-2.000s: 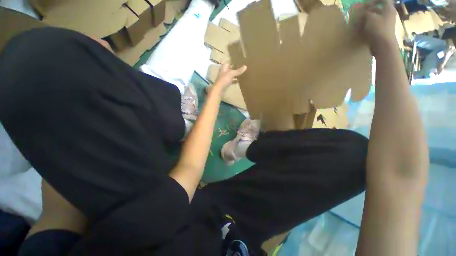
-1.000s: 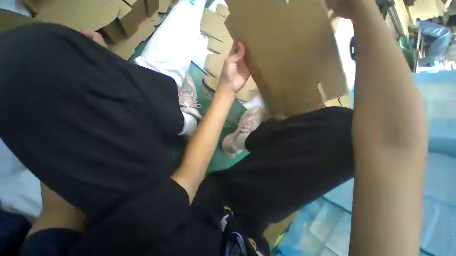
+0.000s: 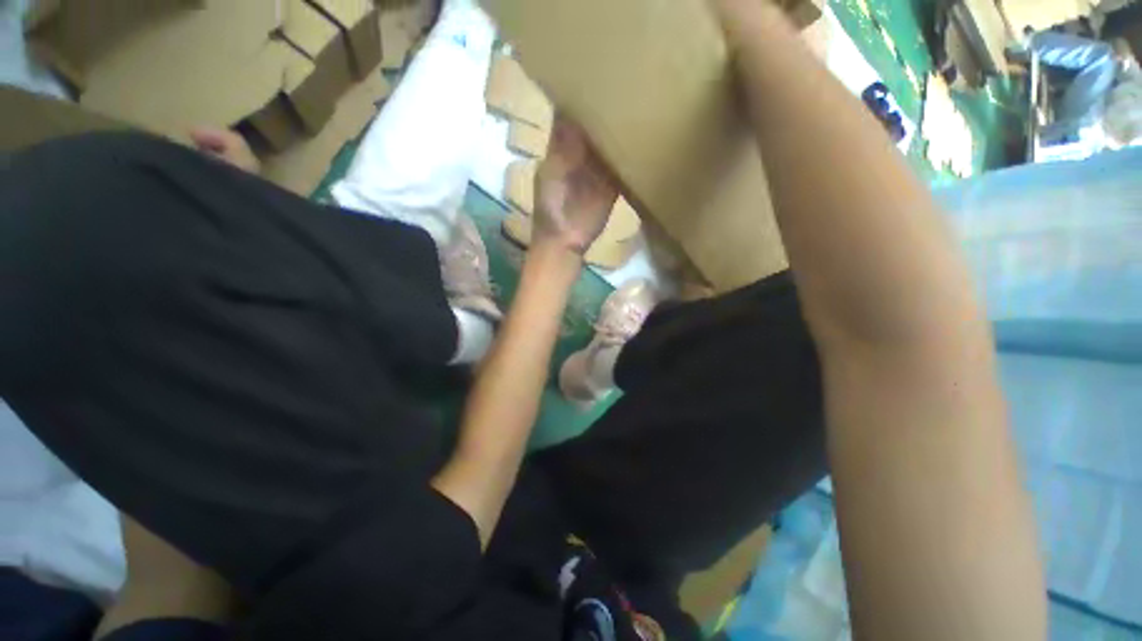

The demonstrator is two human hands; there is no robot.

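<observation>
A flat brown cardboard blank [image 3: 676,138] is held tilted above my right knee, its top cut off by the picture's edge. My left hand [image 3: 574,194] is at its lower left edge; the palm shows and the fingertips are partly hidden by the board. My right forearm reaches up along the board's right side; the right hand is beyond the top edge of the picture.
Cardboard inserts [image 3: 188,63] lie at the upper left, with another person's hand [image 3: 226,148] near them. More notched pieces [image 3: 520,107] lie beyond my shoes on white sheeting. Green floor [image 3: 551,413] shows between my legs. Blue plastic sheeting [image 3: 1064,426] is at the right.
The blank has turned from its notched side to a plain face and moved up and left, nearer my left hand. My right arm has moved left, its hand leaving the picture.
</observation>
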